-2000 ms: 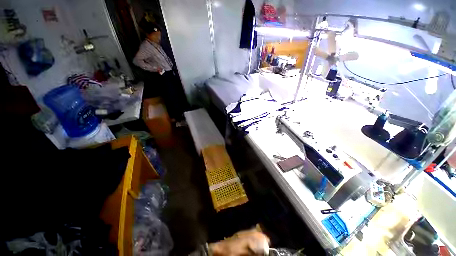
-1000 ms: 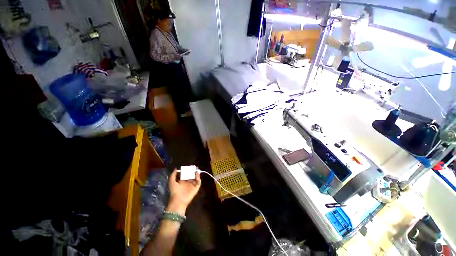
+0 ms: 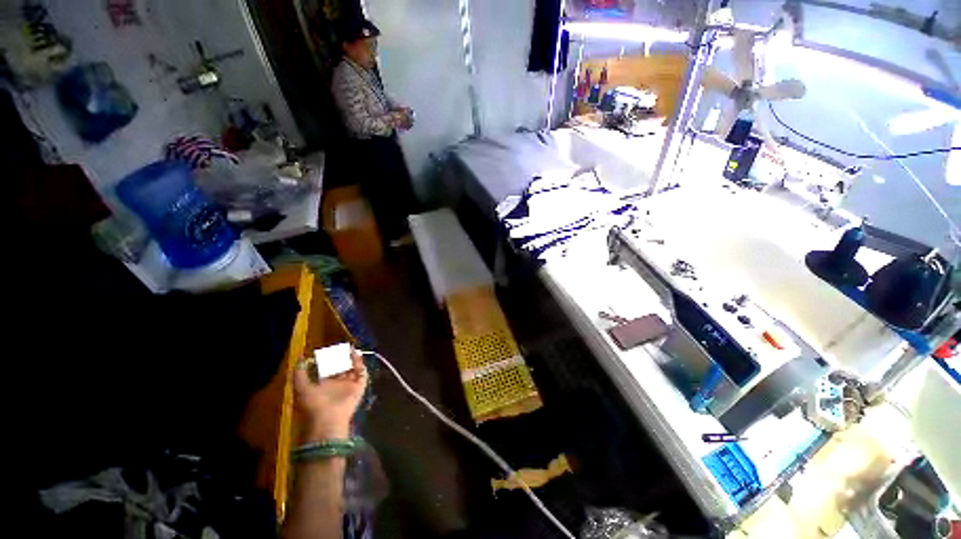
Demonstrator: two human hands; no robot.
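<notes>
My left hand [image 3: 331, 398], with a green band on the wrist, is raised at lower left centre. It holds a white charger plug [image 3: 334, 360] between the thumb and fingers. A long white charging cable [image 3: 430, 406] runs from the plug down to the right and leaves at the bottom edge. My right hand is not in the picture. The cable's far end is hidden.
A yellow-topped bench [image 3: 493, 363] stands mid-aisle. The sewing machine [image 3: 717, 335], a dark reddish-brown phone [image 3: 639, 332] and a blue tray [image 3: 731, 472] are on the right table. An orange-yellow wooden frame [image 3: 299, 368] is at left. A person [image 3: 369, 116] stands at the back.
My left hand has come up from the bottom edge with the plug in view, then moved left towards the wooden frame. The cable trails after it. The person at the back has changed pose.
</notes>
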